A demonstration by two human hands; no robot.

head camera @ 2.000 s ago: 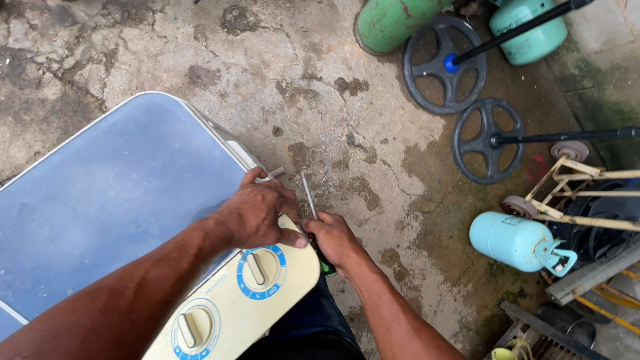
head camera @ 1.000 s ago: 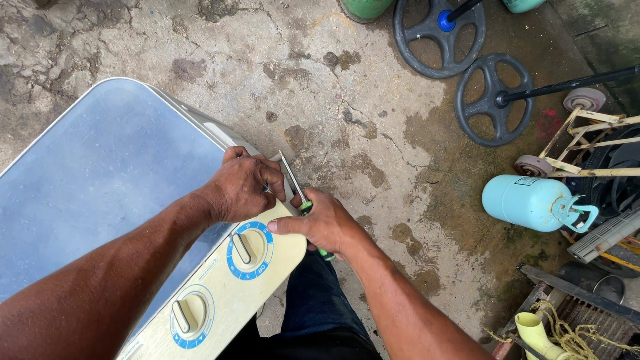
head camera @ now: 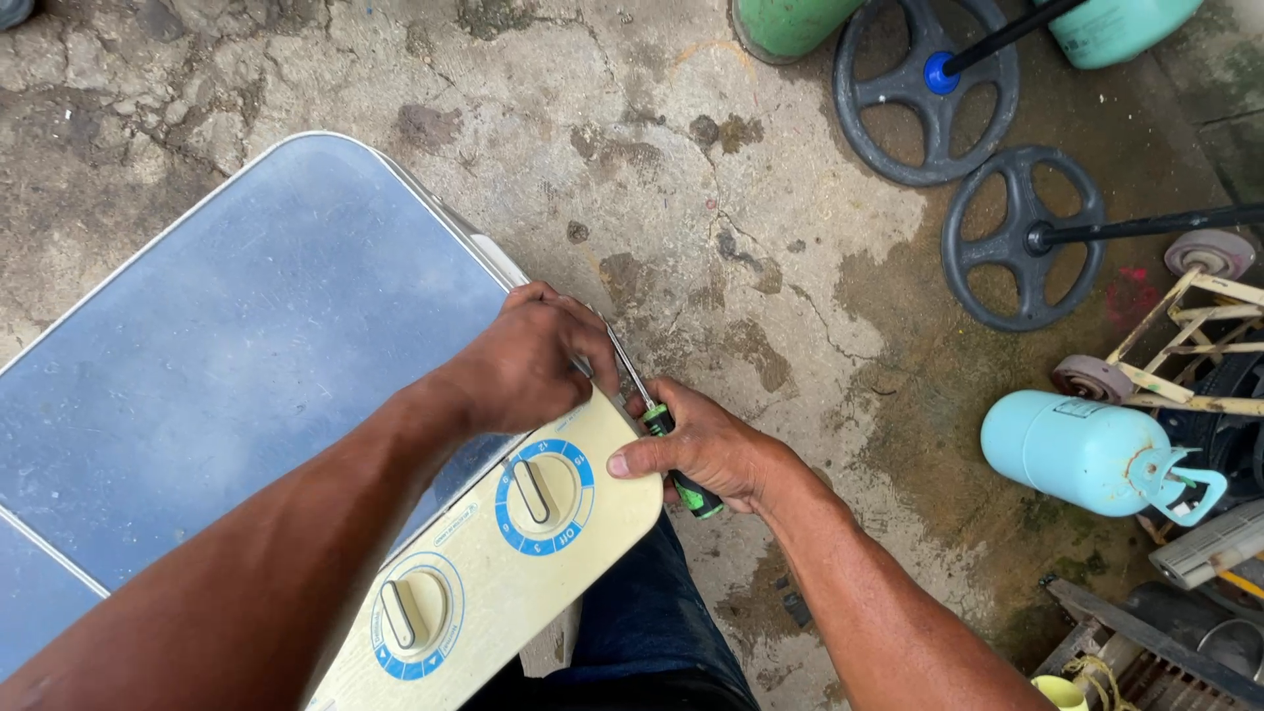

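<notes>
A washing machine with a blue lid (head camera: 267,336) and a cream control panel (head camera: 484,592) bearing two round dials (head camera: 538,494) fills the left and lower middle. My left hand (head camera: 538,360) lies over the lid's right edge beside the panel, its fingers curled down at the seam near the screwdriver's shaft; whether they pinch anything is hidden. In my right hand (head camera: 706,449) is a screwdriver with a green and black handle (head camera: 696,494), its metal shaft pointing up and left along the machine's side. That hand's thumb rests on the panel's corner. The tip is hidden behind my left fingers.
Cracked concrete (head camera: 691,247) surrounds the machine. At the upper right stand a green cylinder (head camera: 790,25) and two dark spoked bases with poles (head camera: 1022,237). A light blue gas canister (head camera: 1071,452) lies below a cream metal hand cart (head camera: 1175,336) at the right.
The screwdriver's shaft, which stood apart from my left hand two seconds ago, now lies against its fingers. My right hand has shifted on the handle.
</notes>
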